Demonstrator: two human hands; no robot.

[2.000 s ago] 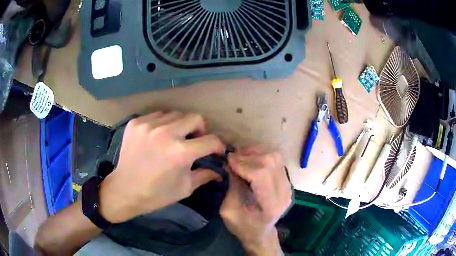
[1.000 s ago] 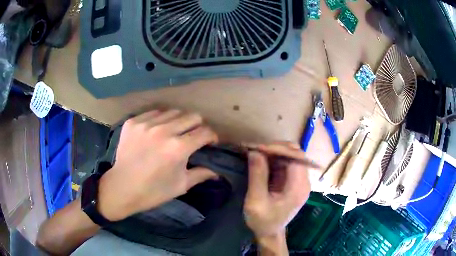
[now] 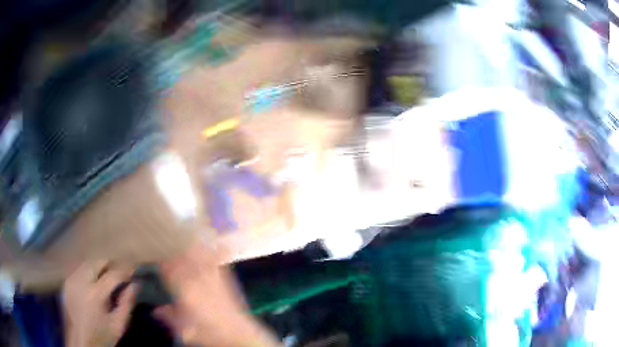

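Observation:
The frame is heavily blurred. My left hand (image 3: 98, 305) is at the lower left, fingers bent, beside a dark piece (image 3: 151, 288) between my hands on the lap side of the bench edge. My right hand (image 3: 203, 291) is just right of it, near the bench edge. Whether either hand holds anything cannot be made out. The grey-green fan housing with its grille (image 3: 88, 115) lies on the bench at the upper left.
The blue-handled side cutters (image 3: 227, 193) and the yellow part of the screwdriver (image 3: 221, 127) lie on the brown bench cover (image 3: 115, 217). Small green boards (image 3: 203, 44) are behind. Green crates (image 3: 421, 284) stand below the bench, right. A blue surface (image 3: 478, 157) is farther right.
The view has swung to the right, so the bench, housing and both hands now appear farther left. The slim tool seen in my right hand one second ago cannot be made out now.

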